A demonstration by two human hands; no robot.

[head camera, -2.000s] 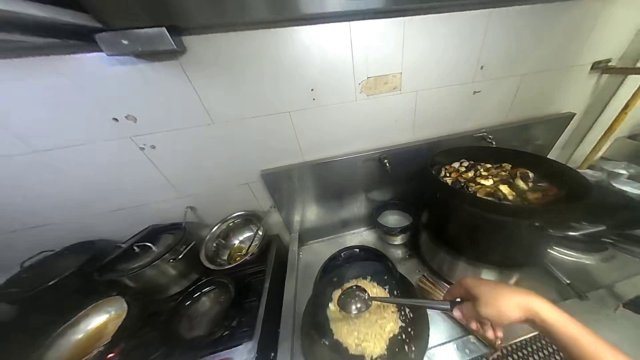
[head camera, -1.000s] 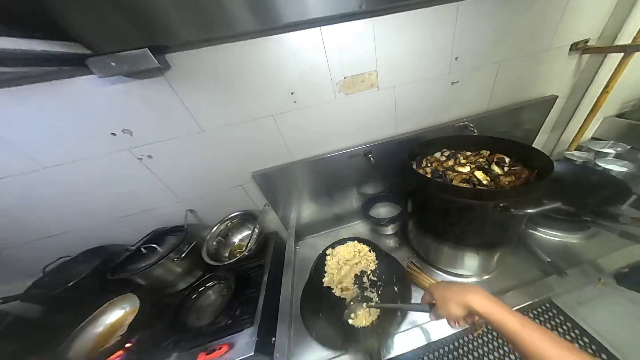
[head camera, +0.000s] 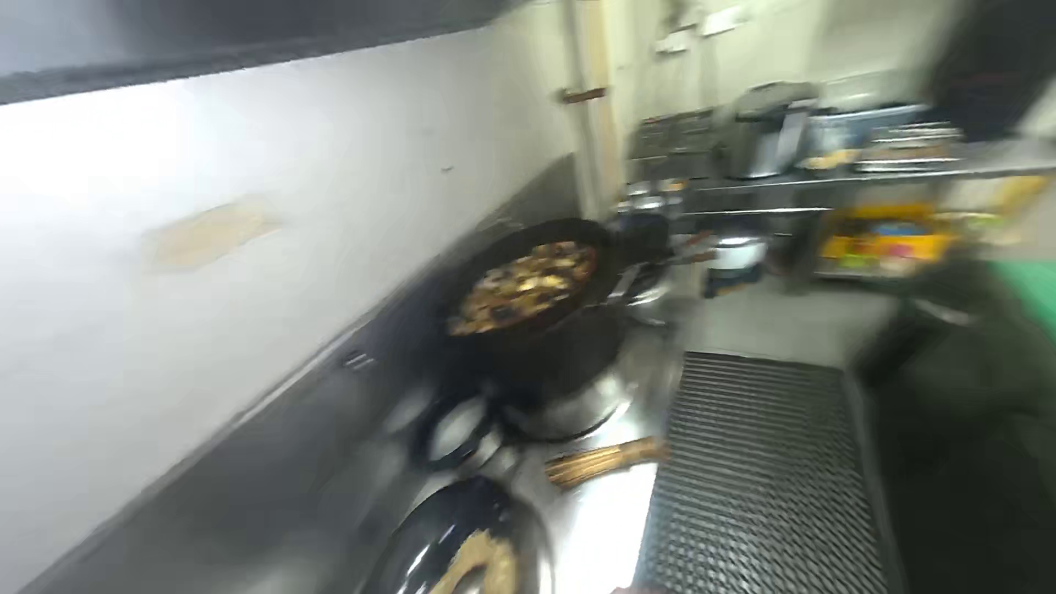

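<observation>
A blurred, skin-coloured sliver at the bottom edge, apparently part of my right hand (head camera: 638, 590), shows too little to tell what it holds. To its left sits a dark wok (head camera: 417, 536) with pale yellow, grainy food (head camera: 495, 557). What seems to be the bowl of a metal ladle (head camera: 470, 581) rests in that food, cut off by the frame; its handle is hidden. My left hand is out of view. Beyond the wok stands a large black pot (head camera: 544, 355) full of browned chunks (head camera: 524, 289). A bamboo wok brush (head camera: 606, 462) lies on the steel surface between them.
A small dark-rimmed bowl (head camera: 456, 429) sits left of the brush. A ridged or perforated dark panel (head camera: 759, 462) lies to the right. Farther back are a white pot (head camera: 737, 254), a steel shelf (head camera: 825, 175) with containers, and a yellow crate (head camera: 887, 239). A tiled wall (head camera: 330, 181) borders the left.
The view has swung strongly to the right and is blurred. My right hand, earlier seen gripping the ladle over the wok, is now almost wholly outside the frame.
</observation>
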